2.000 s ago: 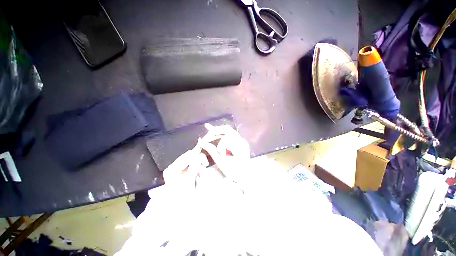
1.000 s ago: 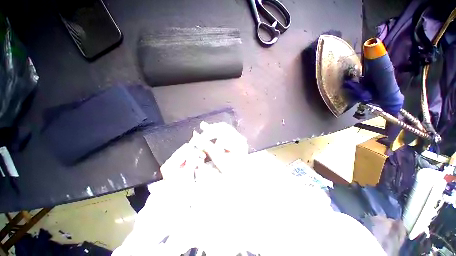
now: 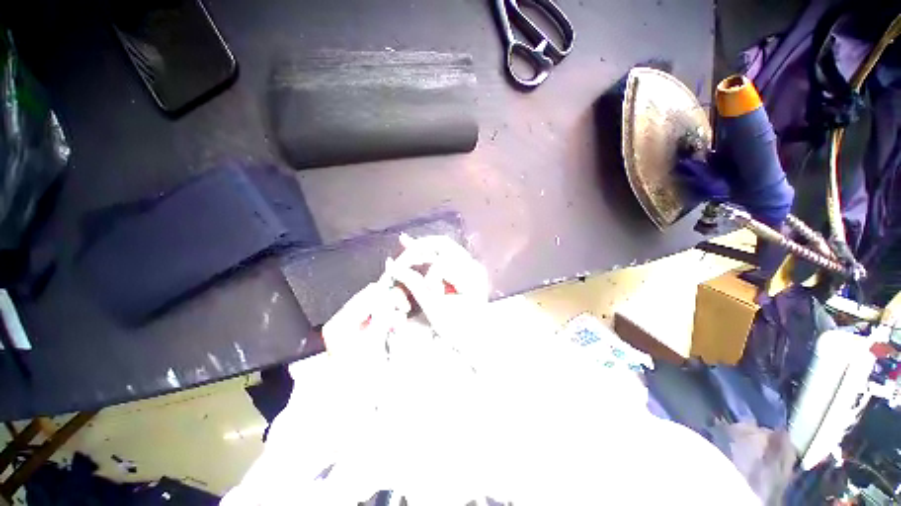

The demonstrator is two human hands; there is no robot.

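A navy piece with a dark speckled rectangle [image 3: 336, 269] on it lies at the table's front edge. My left hand [image 3: 361, 314] and my right hand [image 3: 450, 279] are close together over its right part. Both are washed out to white, so their fingers and anything between them cannot be made out. A loose pile of navy cut panels [image 3: 188, 242] lies to the left and touches or overlaps the piece's left edge. A curled stack of dark grey rectangles [image 3: 375, 114] lies behind the piece.
A phone [image 3: 188, 64] lies back left, shears [image 3: 533, 44] behind the stack. At right an iron [image 3: 660, 148] rests on its side, its handle [image 3: 753, 158] blue-wrapped, its hose [image 3: 790, 247] running right. A plastic bag [image 3: 30, 158] is far left. Cardboard boxes [image 3: 726, 316] stand below the table.
The whole view has shifted, so table things sit slightly higher in the picture than two seconds ago. My hands stay together over the piece, with small changes in finger outline.
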